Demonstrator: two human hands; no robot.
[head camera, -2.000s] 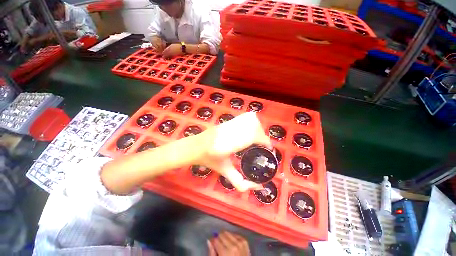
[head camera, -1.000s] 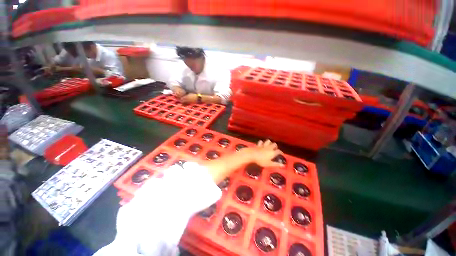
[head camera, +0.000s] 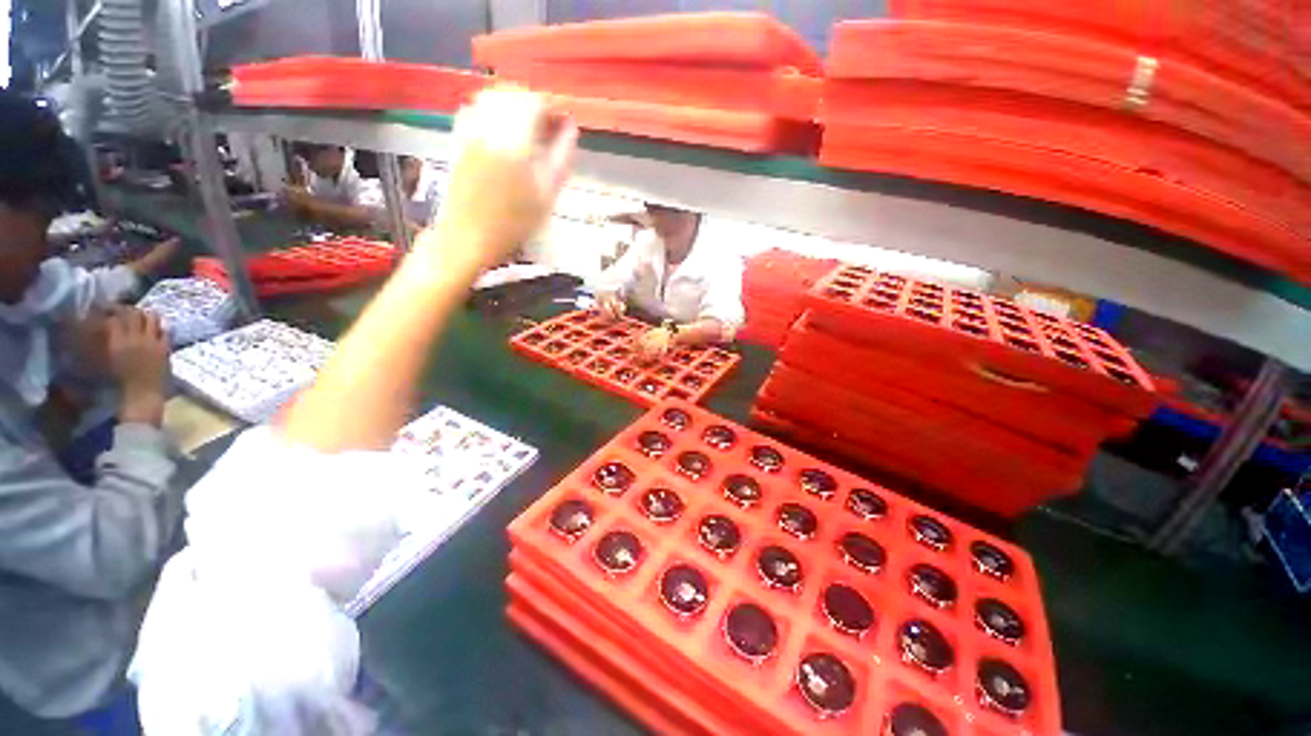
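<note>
My left hand (head camera: 503, 166) is raised on an outstretched arm, in front of the edge of the overhead shelf. Its fingers look curled and are overexposed, and I cannot tell whether anything is in them. Below and to the right of it lies the nearest red foam tray (head camera: 633, 611), on top of a stack. Its square pockets hold dark glossy round units (head camera: 683, 588) with thin silvery rims. The tray's near right corner is cut off by the lower edge of the picture. My right hand is not in view.
Red trays (head camera: 647, 108) lie on the overhead shelf (head camera: 719, 170). A taller tray stack (head camera: 920, 410) stands behind the near one. White parts trays (head camera: 475, 460) lie at left, one partly behind my sleeve. A person (head camera: 72, 503) sits close at left, another (head camera: 676, 273) across the bench.
The view has turned up and left. My left hand first held a round unit over the near tray, then reached to the tray's back part, and is now raised at the shelf. My right hand has left view.
</note>
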